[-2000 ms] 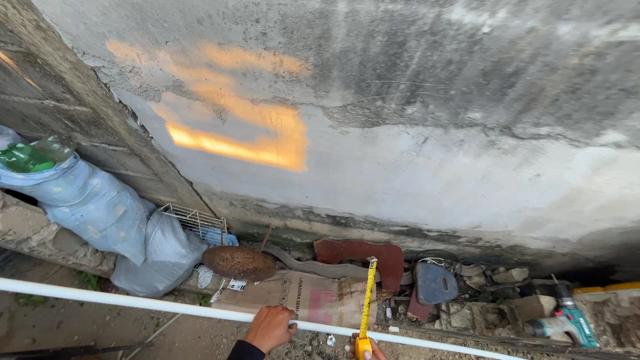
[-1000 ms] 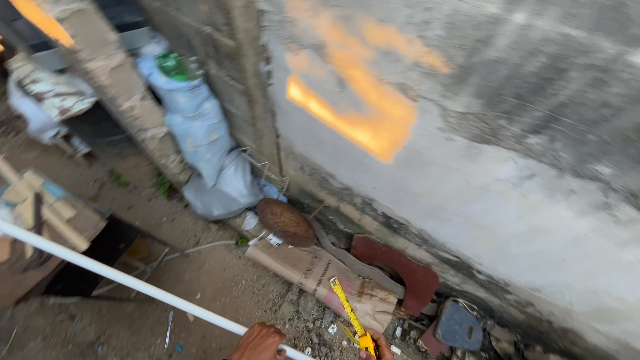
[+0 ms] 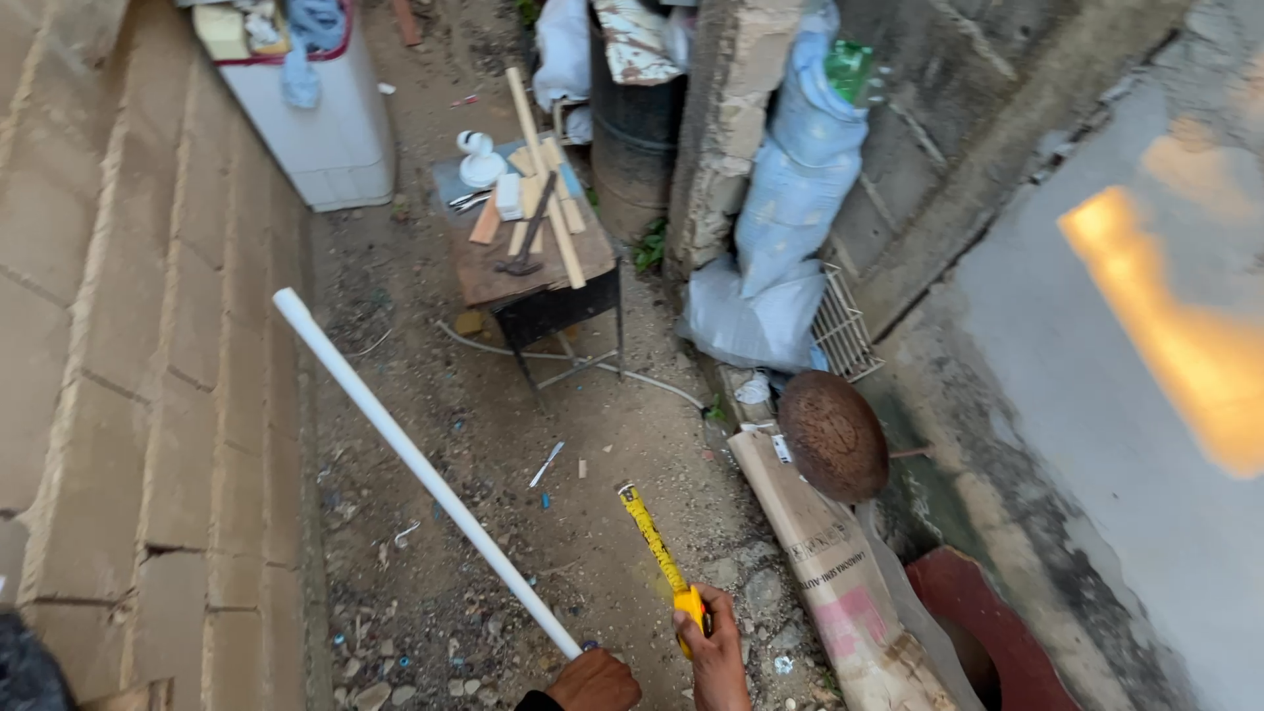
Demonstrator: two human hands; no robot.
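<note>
My left hand (image 3: 594,681), at the bottom centre, is closed around a long white plastic pipe (image 3: 425,469), whose far end points up and left toward the block wall. Just to its right, my right hand (image 3: 716,652) grips a yellow tape measure (image 3: 691,617). A short length of yellow blade (image 3: 654,538) sticks out of the case, pointing up and slightly left over the dirt ground. Pipe and tape blade are apart. The part of the pipe beyond my left hand is out of view.
A small table (image 3: 494,286) ahead carries wood strips, a hammer (image 3: 533,232) and a white container. Block wall (image 3: 148,395) at left; white bin-like tub (image 3: 316,148) behind. On the right lie stuffed bags (image 3: 800,168), a rusty round object (image 3: 834,436), flattened cardboard (image 3: 820,553) and a plastered wall (image 3: 1086,375).
The view has swung far to the left, from the plastered wall to the passage with the table. Both hands still hold the pipe and the tape measure.
</note>
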